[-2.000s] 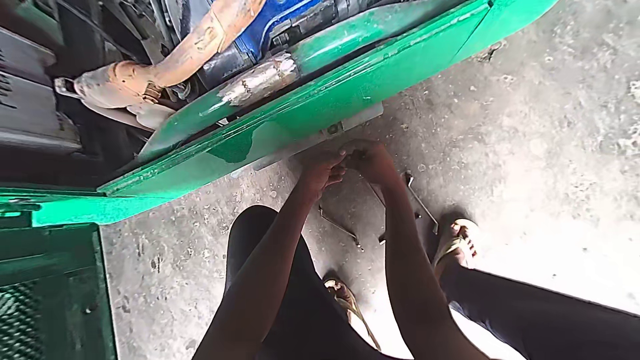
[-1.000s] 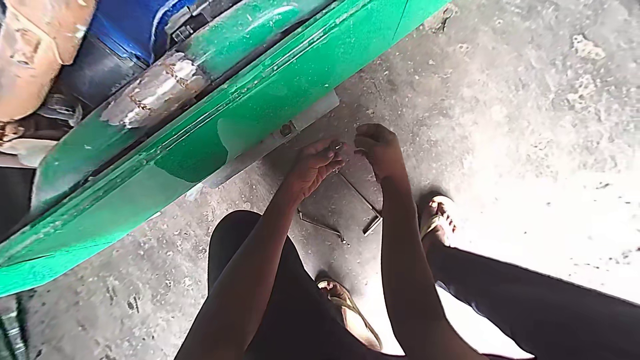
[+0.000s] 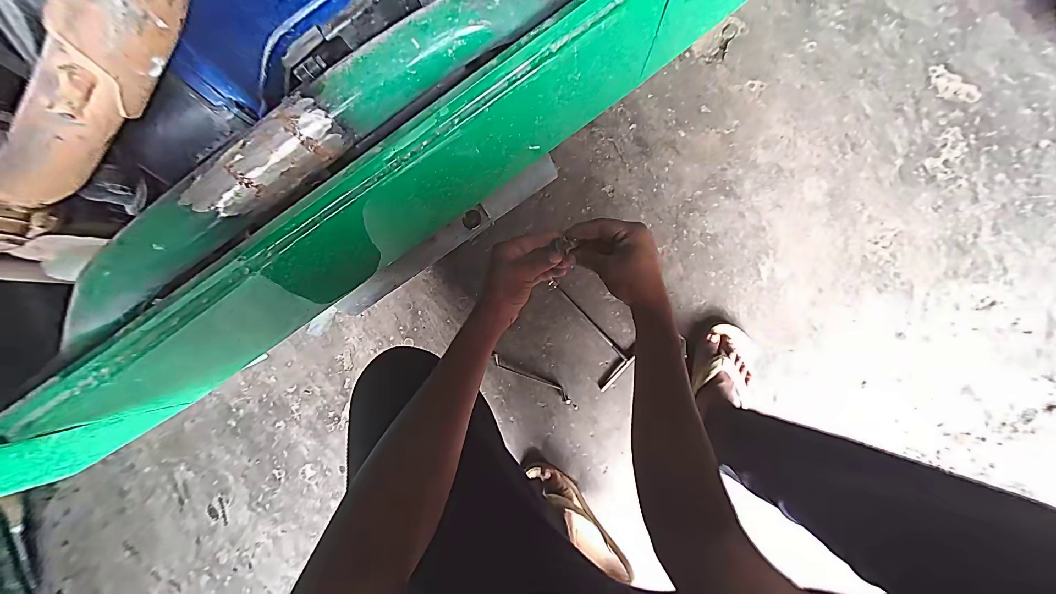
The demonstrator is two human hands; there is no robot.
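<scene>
My left hand (image 3: 524, 268) and my right hand (image 3: 615, 252) meet at the fingertips over the floor, beside a green vehicle body panel (image 3: 462, 157). Between them they pinch a small metallic part (image 3: 564, 245), too small and dark to identify. Just below the hands, a T-shaped metal tool (image 3: 594, 326) points its long shaft up toward my fingers; its crossbar is near my right forearm. A thin metal rod or wrench (image 3: 530, 378) lies on the concrete to its left. A grey metal strip (image 3: 503, 198) with a round hole runs along the panel's lower edge.
Vehicle parts fill the upper left, among them a blue container (image 3: 239, 49) and a tan, worn pipe or duct (image 3: 66, 99). Stained concrete floor (image 3: 825, 190) spreads to the right. My sandalled feet (image 3: 722, 363) and dark-trousered legs are below the hands.
The view has shifted toward the panel and right, and the vehicle interior shows less. My hands, slightly apart one second ago, now meet at the fingertips.
</scene>
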